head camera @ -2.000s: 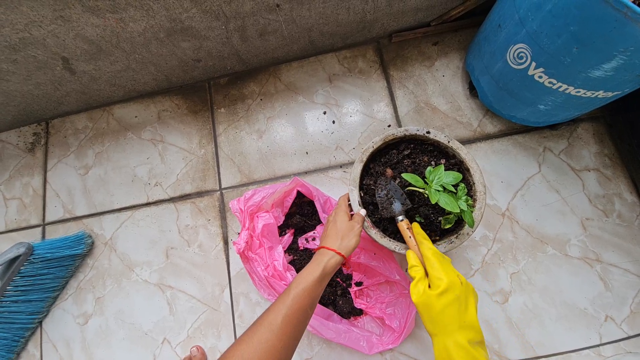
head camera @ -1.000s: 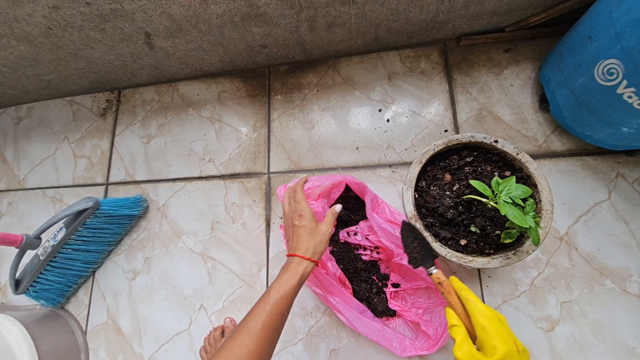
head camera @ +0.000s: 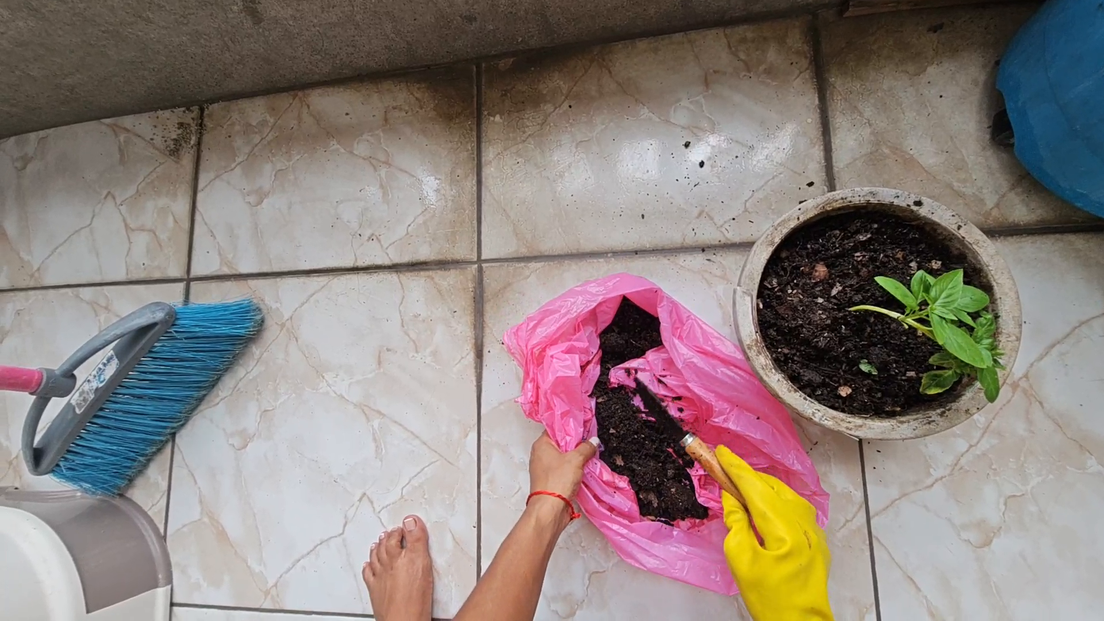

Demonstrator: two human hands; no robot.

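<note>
A pink plastic bag [head camera: 724, 388] with dark soil [head camera: 642, 448] inside lies open on the tiled floor. My left hand [head camera: 561, 470], bare with a red wrist string, grips the bag's left edge. In a yellow rubber glove, my right hand [head camera: 772, 535] holds the wooden handle of a hand trowel [head camera: 711, 466]; the blade is down in the bag, partly hidden against the soil. Up and to the right of the bag stands a round stone-like plant pot [head camera: 755, 345] filled with soil. A green leafy plant [head camera: 953, 328] leans toward the pot's right side.
At the left lies a broom [head camera: 155, 397] with blue bristles, above a white and grey plastic container [head camera: 112, 552]. A blue container [head camera: 1061, 103] stands at the upper right. A concrete wall [head camera: 345, 34] runs along the top. My bare foot [head camera: 403, 569] is at the bottom.
The trowel has gone from the pot into the bag, in my right hand. My left hand has moved from the pot's rim to the bag's left edge. The view has shifted left.
</note>
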